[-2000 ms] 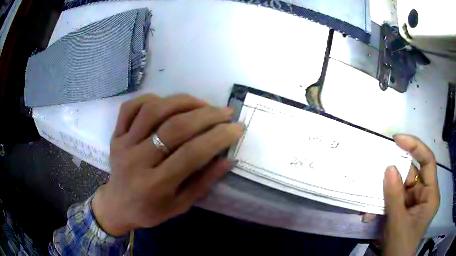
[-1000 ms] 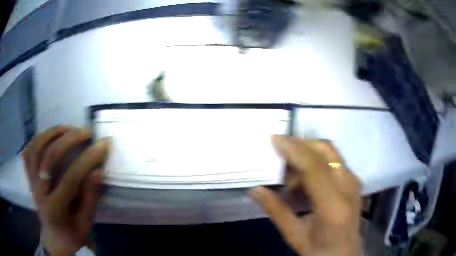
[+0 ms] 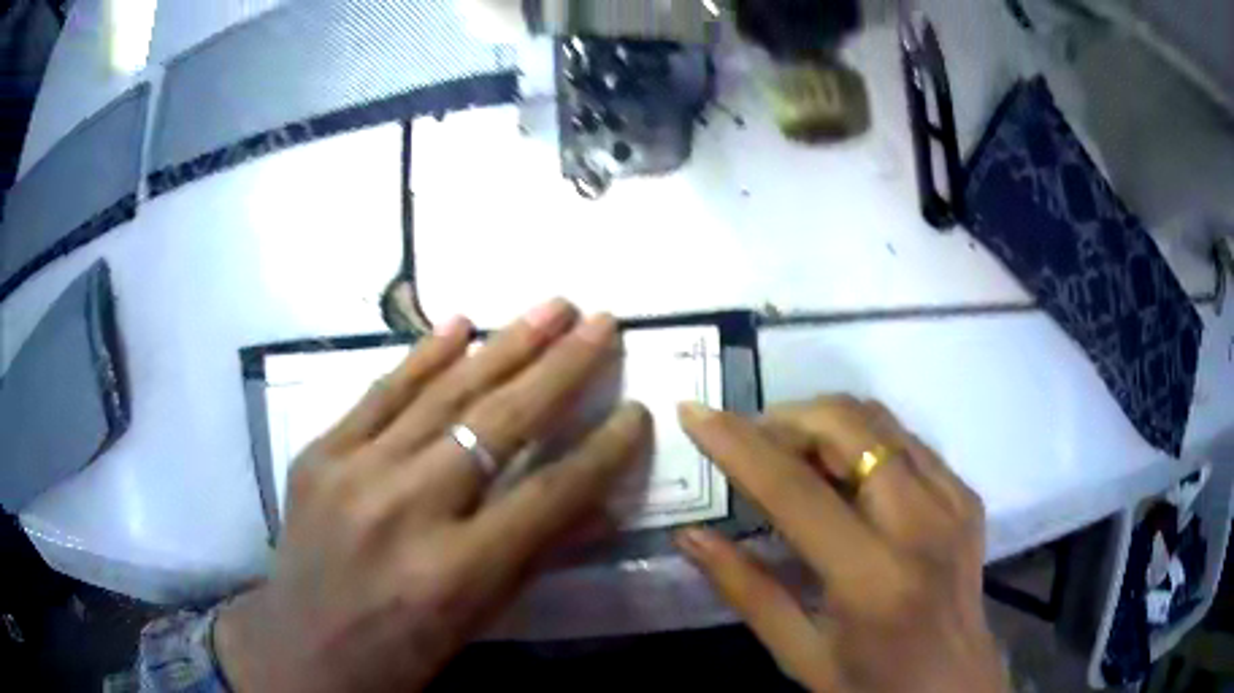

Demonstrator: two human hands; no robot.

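Note:
A white template card (image 3: 697, 406) with pencilled lines lies on a dark-edged cloth piece (image 3: 740, 386) near the table's front edge. Grey cloth shows at the card's right end. My left hand (image 3: 447, 501) lies flat over the card's middle, fingers close together, pressing on it. My right hand (image 3: 853, 528) is at the right end, with index finger and thumb at the edge of card and cloth. The cloth's lower edge is partly hidden by my hands.
The machine's presser foot area (image 3: 629, 115) is at top centre. Snips (image 3: 931, 129) lie right of it, by a brass knob (image 3: 819, 102). Patterned navy pieces (image 3: 1083, 257) are stacked right. Grey pieces (image 3: 61, 386) lie left; stitched pieces (image 3: 325, 75) lie behind.
The view has swung right. My left hand has moved from the card's left end onto its middle. The card now sits flat, with grey cloth showing beyond its right end.

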